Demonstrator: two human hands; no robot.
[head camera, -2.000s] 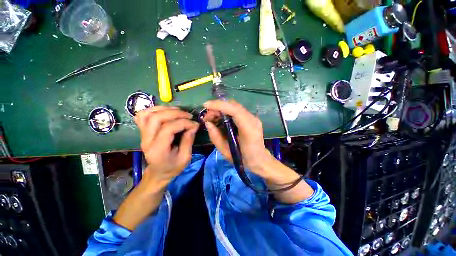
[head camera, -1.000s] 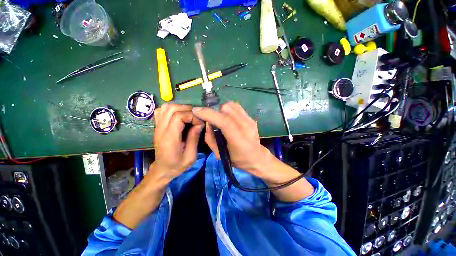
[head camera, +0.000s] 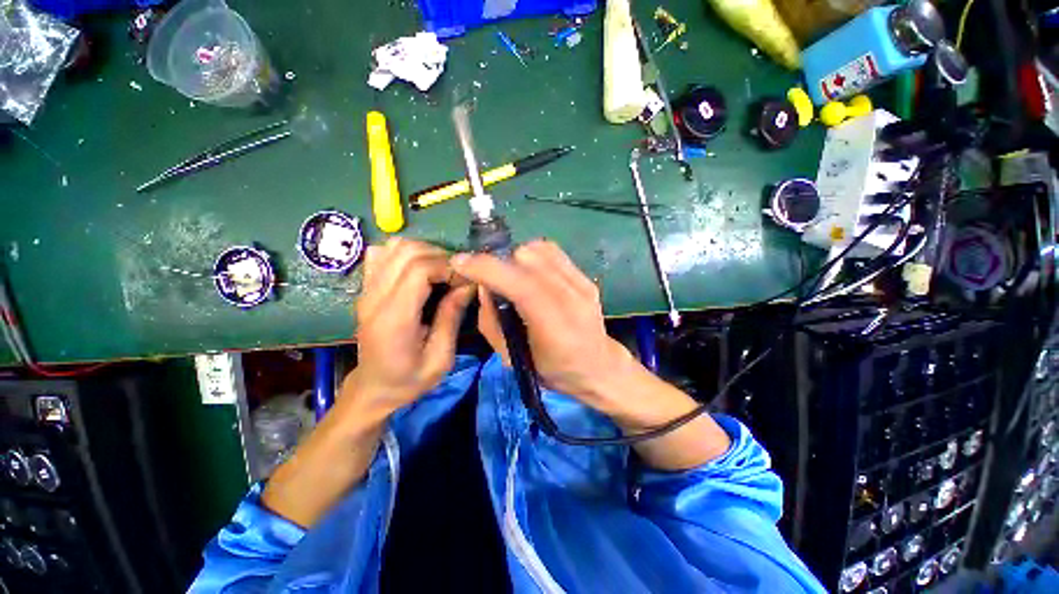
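Note:
My right hand (head camera: 552, 308) holds the soldering iron (head camera: 476, 174) by its dark handle, with the metal barrel and tip pointing away over the bench and the black cord running back over my right wrist. My left hand (head camera: 406, 313) is beside it, thumb and fingertips pinched together and touching the right fingertips. What lies between the fingertips is hidden. Two round modules, dark rings with pale insides, lie left of my hands: one round module (head camera: 331, 241) close to the left hand, another round module (head camera: 244, 276) further left.
Beyond my hands lie a yellow screwdriver (head camera: 384, 174), a yellow-and-black stick (head camera: 470, 185), tweezers (head camera: 215, 157), crumpled tissue (head camera: 409, 62) and a plastic cup (head camera: 209, 58). At right are a metal rod (head camera: 654, 238), another round module (head camera: 794, 204) and a light blue bottle (head camera: 865, 56).
Compared with two seconds ago, my left hand has moved right against my right hand, and the iron's barrel leans further left. In the last second both hands have hardly moved.

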